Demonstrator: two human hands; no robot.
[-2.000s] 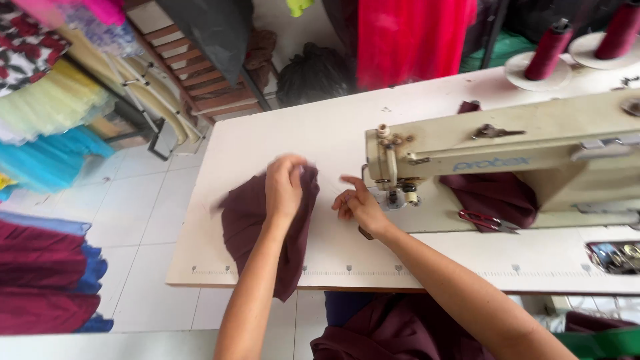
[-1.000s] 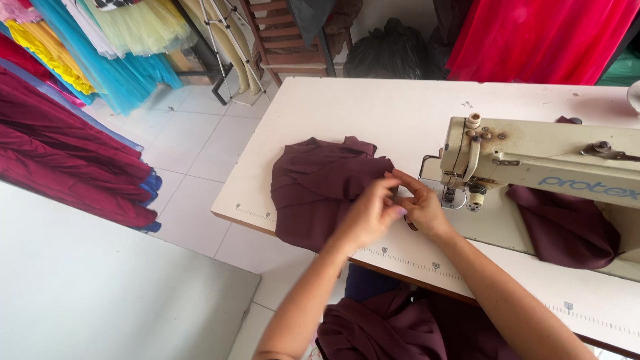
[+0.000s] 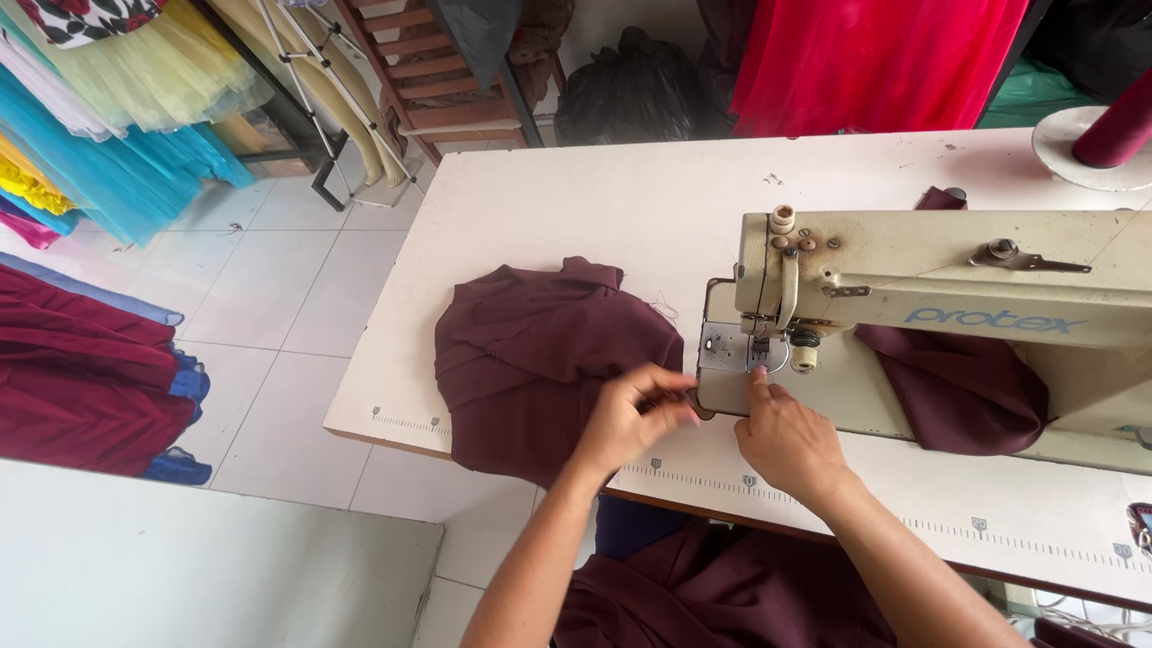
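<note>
Maroon fabric [image 3: 540, 360] lies in a folded heap on the white sewing table, left of the Protex sewing machine [image 3: 945, 279]. My left hand [image 3: 634, 418] is at the heap's right edge, thumb and fingertips close together beside the corner of the machine bed; what lies between them is too blurred to tell. My right hand [image 3: 792, 436] rests on the bed with its index finger extended to the needle plate [image 3: 729, 346], just below the presser foot [image 3: 761, 346]. Another maroon piece [image 3: 963, 387] lies under the machine arm. More maroon cloth [image 3: 720, 585] covers my lap.
The white table [image 3: 558, 198] has a ruler scale along its front edge. A thread cone [image 3: 1116, 126] stands at the back right. Beyond the table are a wooden chair [image 3: 432, 67], a black plastic bag [image 3: 630, 90] and a red garment [image 3: 873, 63]. Dresses [image 3: 81, 369] hang at left.
My right hand has moved from beside my left hand onto the machine bed near the needle. The fabric heap remains left of the machine. The red scissors seen on the bed earliest no longer show there.
</note>
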